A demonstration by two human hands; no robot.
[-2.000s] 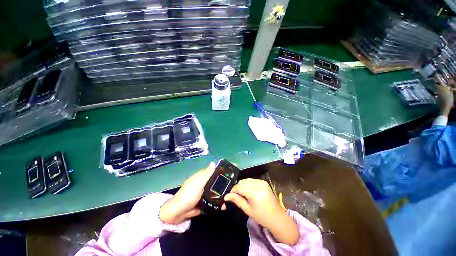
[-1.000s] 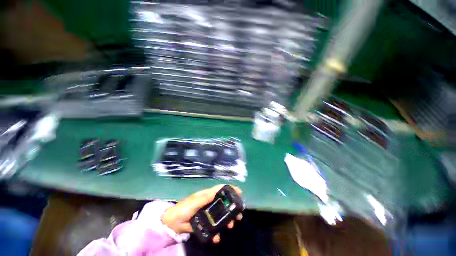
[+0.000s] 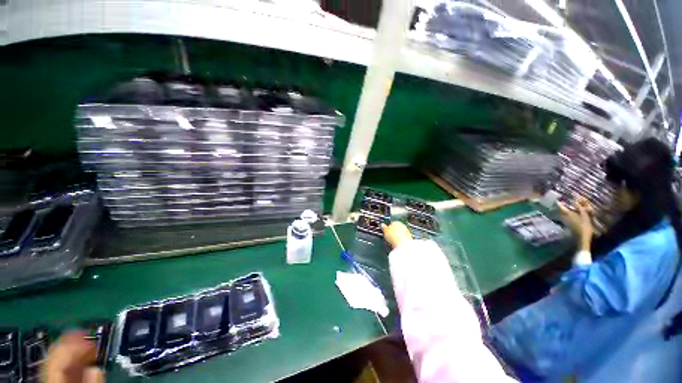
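Observation:
My left hand [image 3: 73, 360] is blurred and cut off by the bottom edge at far left, over a row of black handset housings [image 3: 35, 354]; its grip cannot be made out. My right hand [image 3: 396, 233] reaches to the large clear blister tray [image 3: 464, 280], fingertips at a black housing [image 3: 372, 226] in its left column. Whether they grip it is unclear. Several housings lie in that tray's far pockets. The four-pocket blister tray [image 3: 273, 326] holds squarish black covers [image 3: 212, 312] at bench centre.
A white bottle [image 3: 299, 243] stands before the pale post [image 3: 368, 123]. A white wipe [image 3: 360, 293] and blue pen [image 3: 348, 258] lie near the large tray. Stacked blister trays [image 3: 217, 168] stand at the back. A person in blue [image 3: 598, 299] works at right.
The view has tilted up. My left hand has moved far left and no longer shows the handset in its palm. My right hand has moved out to the large tray.

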